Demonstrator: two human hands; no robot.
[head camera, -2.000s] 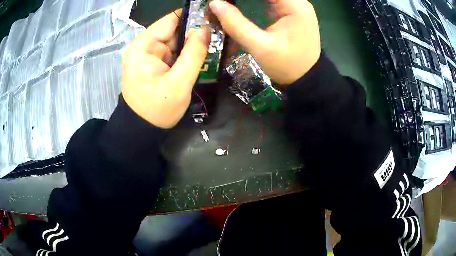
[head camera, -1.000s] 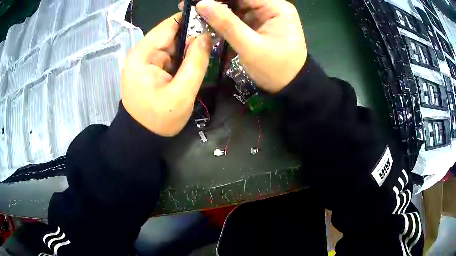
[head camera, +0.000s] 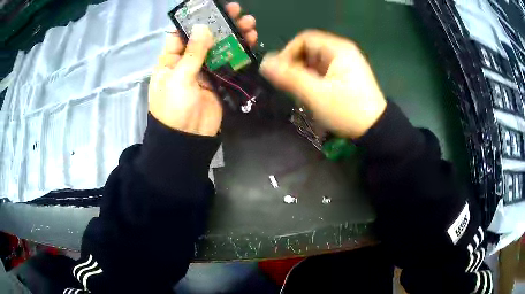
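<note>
My left hand (head camera: 187, 86) holds a black housing with a circuit board (head camera: 227, 53) in it, silver-grey at the far part and green at the near end. A small silver-white wired component (head camera: 247, 106) hangs from it on a red lead. My right hand (head camera: 322, 77) is to the right of the housing, blurred, thumb and fingertips close together; whether it holds something small cannot be told. Another circuit board (head camera: 338, 149) lies on the bench, partly under my right hand.
Small white or silver parts (head camera: 289, 198) lie singly near the bench's front edge (head camera: 276, 244). A translucent ribbed sheet (head camera: 75, 115) covers the left tray. A stack of black-edged trays (head camera: 509, 140) stands at the right.
My right hand has come off the board and moved right and nearer. The housing in my left hand is tilted, showing more of the board and its red lead. The view has shifted.
</note>
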